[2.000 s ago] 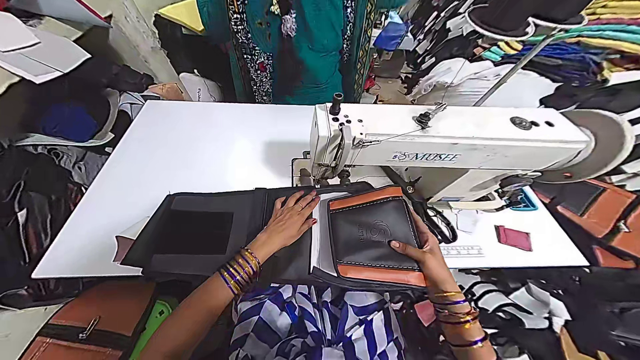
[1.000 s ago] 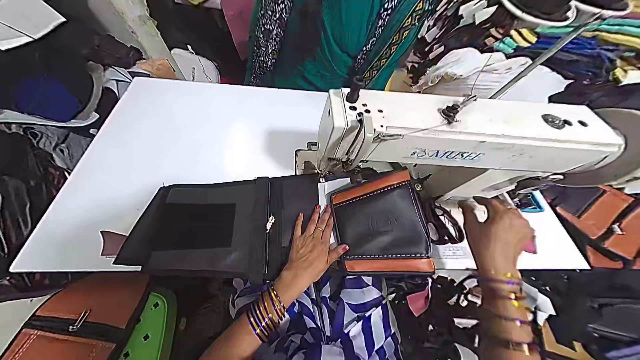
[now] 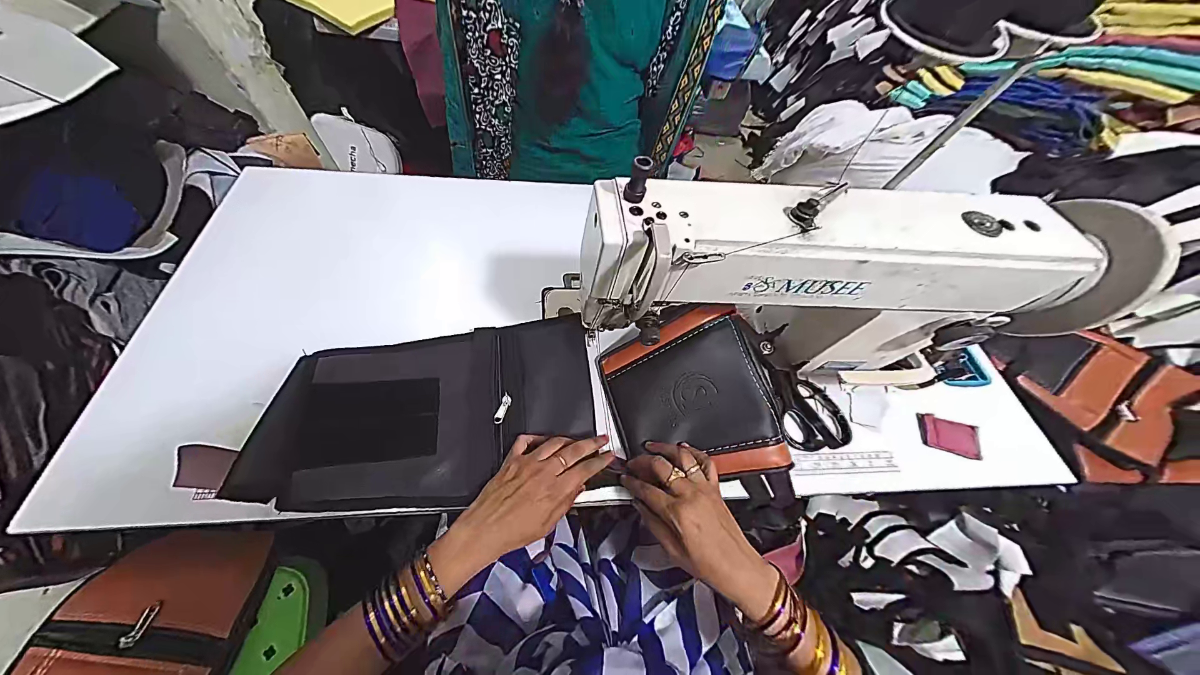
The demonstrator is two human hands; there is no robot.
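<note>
A black fabric panel with a zipper (image 3: pixel 394 412) lies spread on the white sewing table, its right edge under the needle area of the white sewing machine (image 3: pixel 844 253). Beside it, a black and brown leather-like piece (image 3: pixel 698 389) with an embossed mark lies partly under the machine head, a white strip between the two. My left hand (image 3: pixel 534 483) rests on the near right corner of the panel, fingertips at the strip. My right hand (image 3: pixel 689 502) holds the near left corner of the leather-like piece, its fingers bent over the edge. The fingertips of both hands nearly meet.
Black-handled scissors (image 3: pixel 814 412), a clear ruler (image 3: pixel 844 461) and a maroon scrap (image 3: pixel 950 436) lie right of the work. A brown bag piece (image 3: pixel 141 600) is at lower left. Fabric heaps surround the table (image 3: pixel 309 234). A person in teal clothing (image 3: pixel 581 94) is beyond it.
My right hand has moved back from under the machine arm to the near edge of the work. My left hand has moved down along the white strip. The leather-like piece is now turned at more of an angle.
</note>
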